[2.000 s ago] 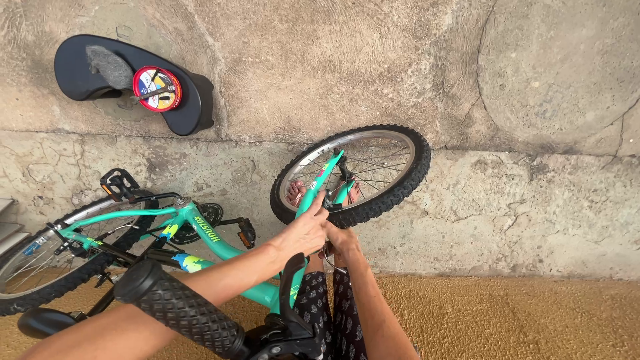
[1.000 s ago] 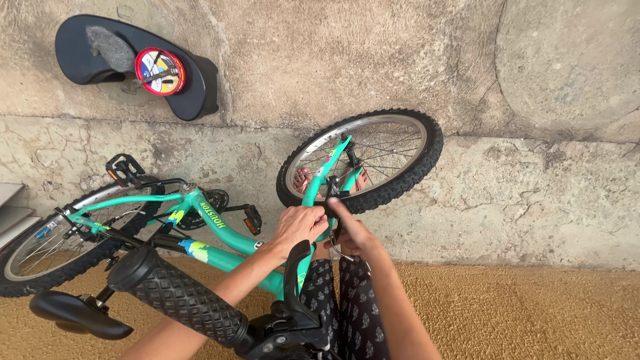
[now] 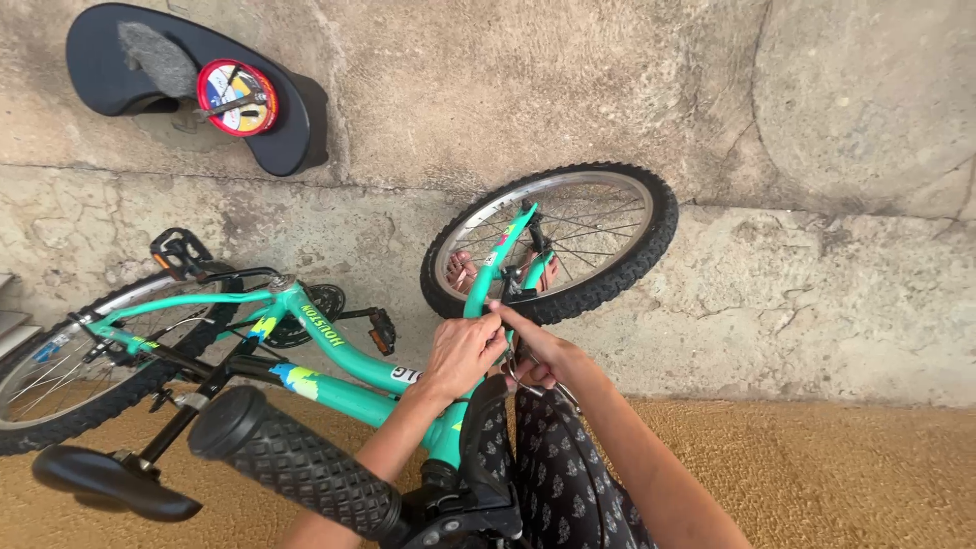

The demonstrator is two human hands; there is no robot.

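A green bicycle (image 3: 351,396) stands lengthwise below me, its black ribbed handlebar grip (image 3: 305,457) close to the camera. My left hand (image 3: 465,351) is at the top of the green front fork (image 3: 484,286), fingers bent against it. My right hand (image 3: 537,354) meets it there, the index finger reaching to the left fingertips, other fingers curled near a thin curved metal brake part. What the fingertips hold, if anything, is hidden. Ahead of both hands is the front wheel (image 3: 663,229) with its knobby tyre, a black brake arm (image 3: 512,286) beside the fork.
A black curved stool (image 3: 290,145) stands at the upper left, bearing a grey steel-wool-like pad (image 3: 156,61) and a red-rimmed round tub (image 3: 267,80) with tools on its lid. The saddle (image 3: 114,484) and rear wheel (image 3: 46,438) lie left. Bare feet show behind the front wheel.
My right hand's fingers have shifted: one second ago its thumb or finger stood raised near the fork, now the index finger lies by my left fingertips. Both hands stay at the fork.
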